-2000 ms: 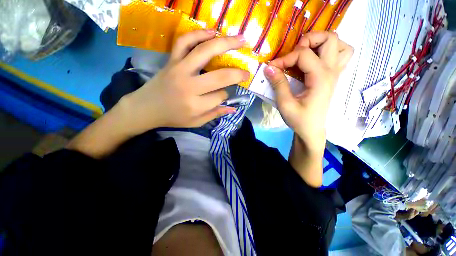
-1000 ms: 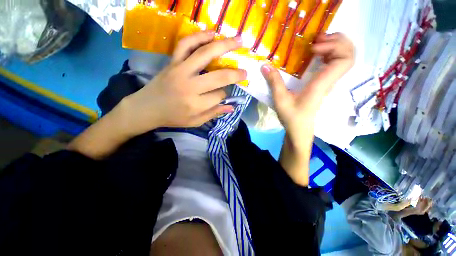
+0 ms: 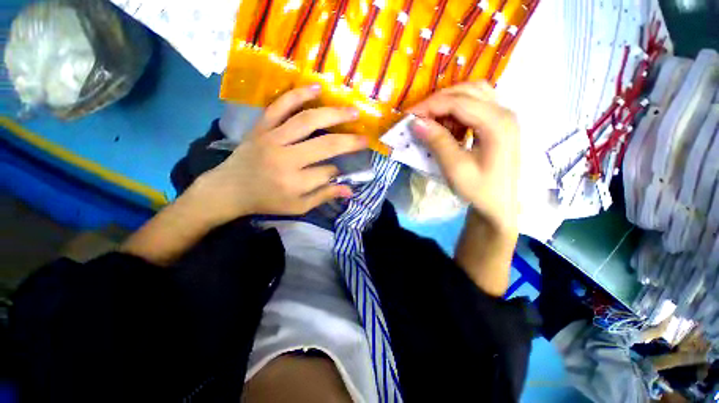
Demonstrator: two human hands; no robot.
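The shiny orange film panel [image 3: 272,72] lies at the top centre, with several red lead wires [image 3: 361,49] in slanting rows and tiny white blocks on them. My left hand [image 3: 288,153] rests on its near left edge, fingers spread, the fingertips on the film. My right hand [image 3: 473,142] pinches a small white pad sheet [image 3: 411,146] with black dots between thumb and forefinger, at the panel's near edge. The curled fingers hide part of the pad and the wire ends beneath.
A heap of red-lead wired pads [image 3: 616,118] lies on white sheets [image 3: 552,102] at right. Pale molded parts [image 3: 678,149] are stacked beyond. White printed paper [image 3: 185,31] and a bagged white bundle [image 3: 59,59] are upper left. Another person's grey sleeve [image 3: 595,358] shows lower right.
My right hand opened off the film a second ago and now pinches the white pad sheet again. The panel and my left hand sit slightly lower in view.
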